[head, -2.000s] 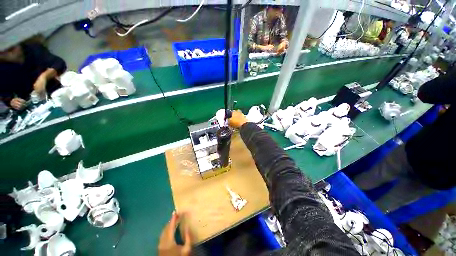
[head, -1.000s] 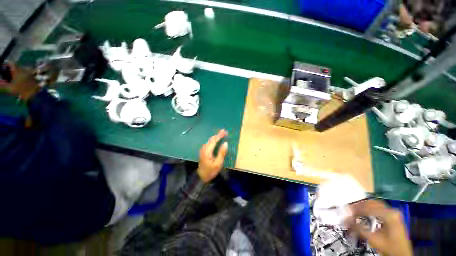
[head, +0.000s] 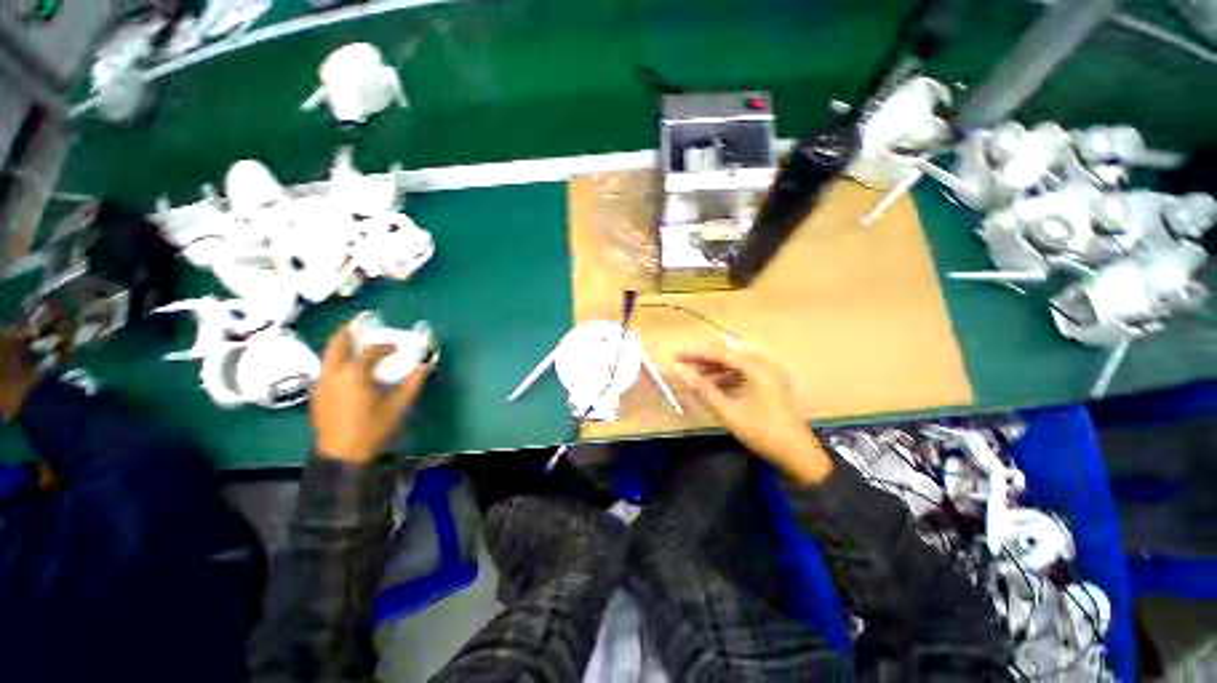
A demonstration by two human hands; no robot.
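Observation:
A white camera body (head: 597, 367) lies at the mat's left front edge, its two thin arms spread and a black cable lead (head: 627, 315) across it. My left hand (head: 358, 407) holds a white rounded shell (head: 390, 350) above the green bench to the left. My right hand (head: 758, 407) is just right of the body, over the mat, fingers bent; the hand is blurred and I cannot tell whether anything is in it. The black electric screwdriver (head: 798, 194) hangs slanted beside the grey screw feeder (head: 718, 140).
White shells (head: 287, 254) are heaped at left; one shell (head: 358, 83) lies behind them. Camera units (head: 1108, 227) are heaped right of the tan mat (head: 868, 340). A blue bin (head: 1088, 494) of parts stands below the bench edge. A person's dark sleeve (head: 120, 494) is at far left.
My right hand has moved from above the bin to the mat, and the camera body now lies there. My left hand has moved left and taken hold of a shell. The view has shifted.

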